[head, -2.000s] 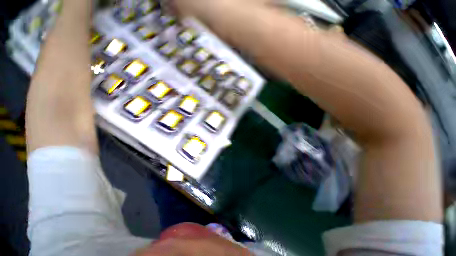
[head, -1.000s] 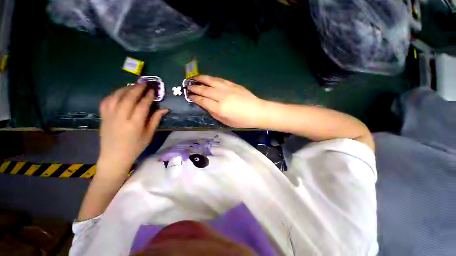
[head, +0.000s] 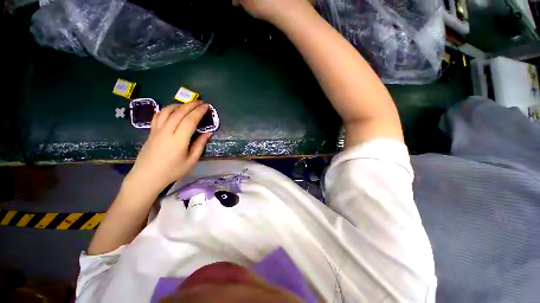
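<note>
One watch housing [head: 144, 113], a dark rounded square with a pale rim, lies on the green mat. My left hand [head: 173, 137] has its fingers and thumb around a second housing [head: 209, 118] to the right and partly covers it. A yellow-edged battery [head: 124, 88] lies behind the first housing, and another battery [head: 186, 94] lies behind the second. A small pale cross-like piece [head: 120, 112] lies left of the first housing. My right hand [head: 259, 6] is at the top edge, partly cut off; its fingertips and anything in them cannot be made out.
A crinkled clear plastic bag [head: 112, 32] lies at the back left and another bag [head: 388, 38] at the back right, beyond my right arm. The bench's front edge [head: 89, 161] runs before my body. A white box-like object [head: 514, 83] stands at the far right. Grey fabric [head: 479, 195] hangs at the right.
The view has shifted from the foam tray to the bench. Since one second ago, my left hand has gone from the left housing to the right one. My right hand has left it and moved back.
</note>
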